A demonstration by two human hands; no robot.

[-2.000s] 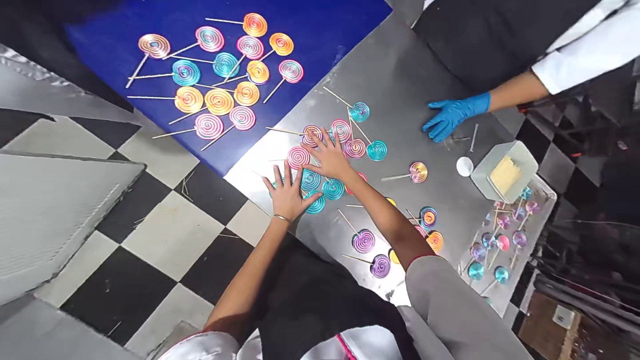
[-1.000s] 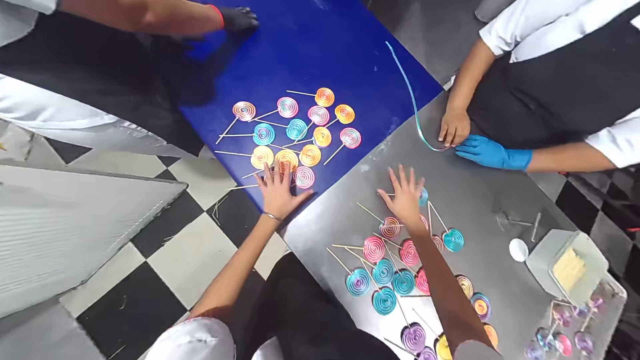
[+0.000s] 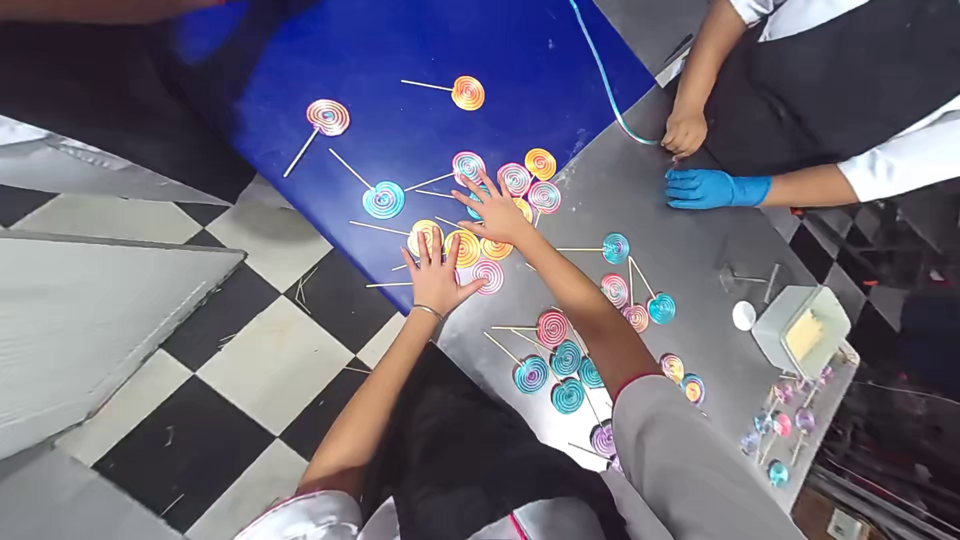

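Observation:
My left hand, a thin bracelet at its wrist, lies spread palm down over spiral lollipops, touching a yellow lollipop and beside a pink-and-white one. Farther up and to the right, my right hand spreads its fingers across a partly hidden blue lollipop. Close by it are a pink-and-blue lollipop, another pink one and an orange one. A blue lollipop and an orange one lie apart on the blue mat.
More lollipops, among them a red one, lie on the metal table. At right stand a plastic tub of sticks and a tray of small lollipops. A co-worker's bare hand holds a blue candy rope beside their blue-gloved hand.
My right hand has moved from the metal table to the lollipops at the blue mat's edge. Several lollipops there are now more spread out. The other co-worker's dark-gloved hand is out of view.

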